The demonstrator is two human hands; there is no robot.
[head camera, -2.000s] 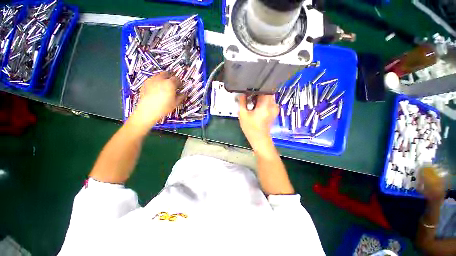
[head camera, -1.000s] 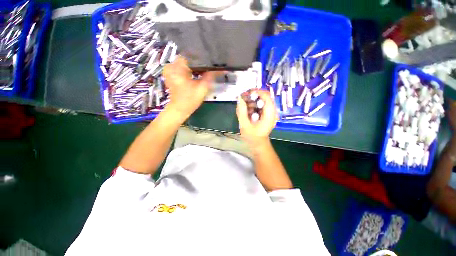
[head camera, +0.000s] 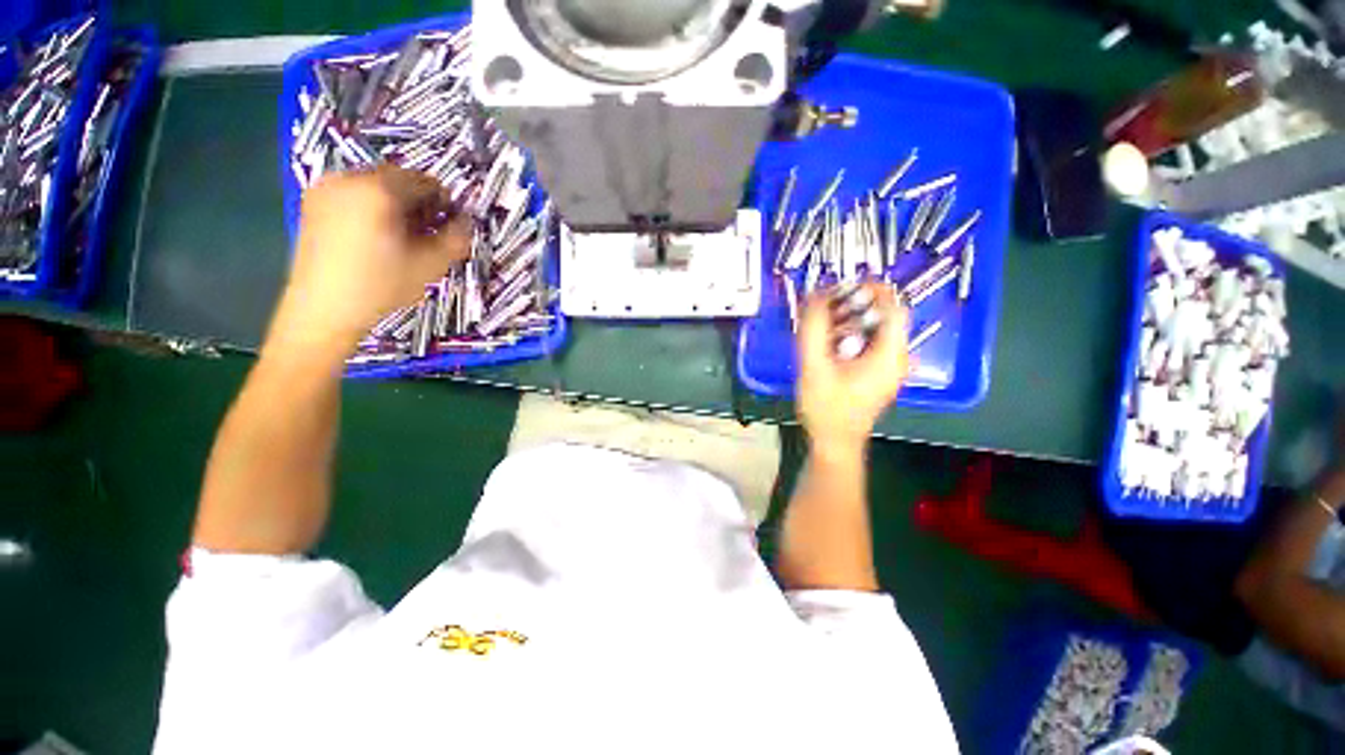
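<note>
Metal tubes lie heaped in the left parts bin (head camera: 553, 348), a blue tray. My left hand (head camera: 362, 236) is over this bin, blurred; whether its fingers hold a tube cannot be told. My right hand (head camera: 853, 362) is at the front of the right parts bin (head camera: 996, 221), curled around a few metal tubes (head camera: 851, 345) with their round ends showing. More tubes lie spread in that bin. The grey press (head camera: 634, 162) stands between the bins, above the white base plate (head camera: 598, 295). The small press fixture (head camera: 667, 254) under it has no hand at it.
Blue bins of tubes (head camera: 98, 162) stand at far left. A flat black object (head camera: 1065, 165) and an amber bottle (head camera: 1187, 106) lie right of the right bin. A neighbour's bin (head camera: 1198, 369) and another person's arm (head camera: 1298, 583) are at far right. A red stool (head camera: 1033, 546) is below the bench.
My left hand has moved from the press back left over the left bin. My right hand has moved right, from beside the base plate to the right bin, still holding tubes. The view has shifted.
</note>
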